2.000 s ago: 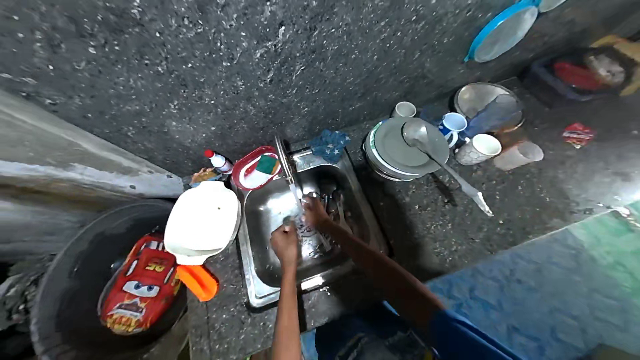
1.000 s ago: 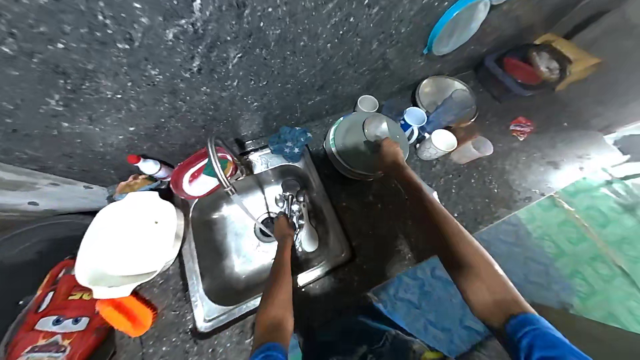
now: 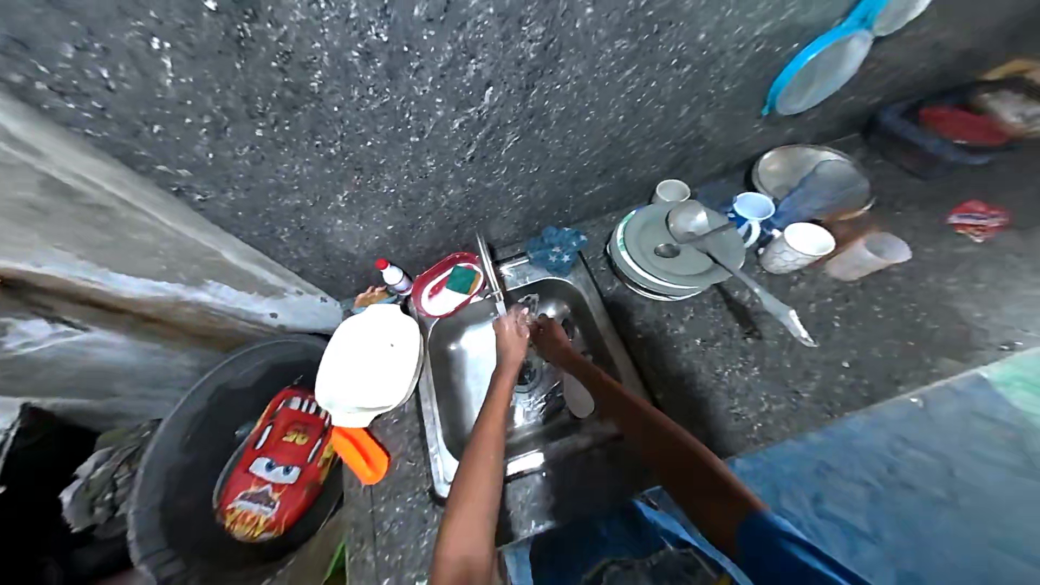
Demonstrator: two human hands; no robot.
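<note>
My left hand (image 3: 511, 331) is under the end of the curved metal faucet (image 3: 488, 268), where water runs over it. Close beside it, my right hand (image 3: 550, 336) is held over the stainless steel sink (image 3: 465, 382). Something shiny shows between the hands, too small to identify, and I cannot tell which hand grips it. A pale spoon or ladle (image 3: 578, 396) lies in the basin below my right wrist, with other utensils partly hidden. On the counter to the right, a ladle (image 3: 689, 219) and a long-handled spatula (image 3: 768, 301) rest on stacked plates (image 3: 650, 252).
Left of the sink are white basins (image 3: 370, 366), an orange handle (image 3: 360, 455), a red-rimmed dish (image 3: 443, 284) with a green scouring pad, and a red-capped bottle (image 3: 395, 277). A blue cloth (image 3: 556, 249) lies behind. Cups (image 3: 797, 247) and a metal bowl (image 3: 800, 171) stand right.
My right hand has moved from the plate stack back over the sink beside my left hand. The ladle and spatula now lie on the plates. The left hand has moved up to the faucet's stream.
</note>
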